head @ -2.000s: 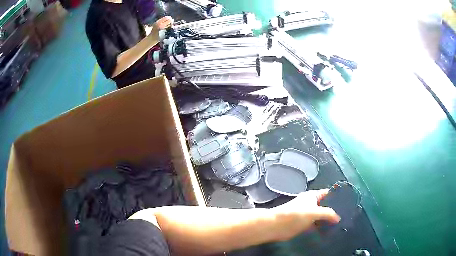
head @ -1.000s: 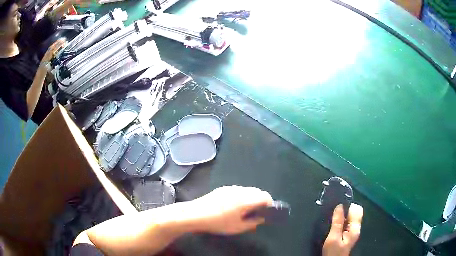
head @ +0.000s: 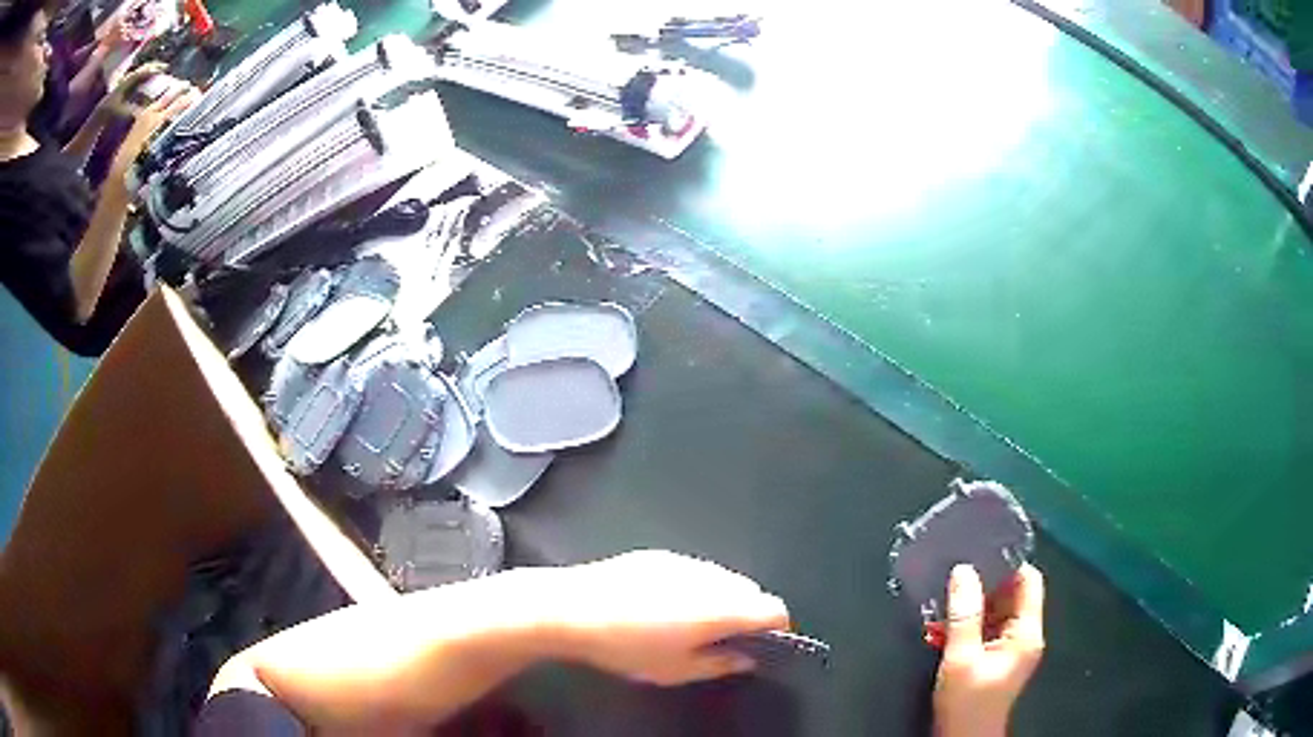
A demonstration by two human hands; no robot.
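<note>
My right hand holds a dark grey end cap by its lower edge, thumb on its face, with small clips showing around the rim. My left hand holds another dark cap, seen nearly edge-on and partly hidden under the fingers. The two caps are apart, above the black mat. A pile of loose grey caps lies on the mat, left of and beyond my left hand; some show ribbed faces, others smooth ones.
An open cardboard carton with dark contents stands at the left. Silver appliance bodies lie beyond the caps, beside a person in black. Another body lies on the glossy green surface. A raised edge strip borders the mat.
Since one second ago, the cap in my right hand has turned to show more of its face, and the left-hand cap lies flatter. Earlier, the view swung right, bringing my right hand into sight.
</note>
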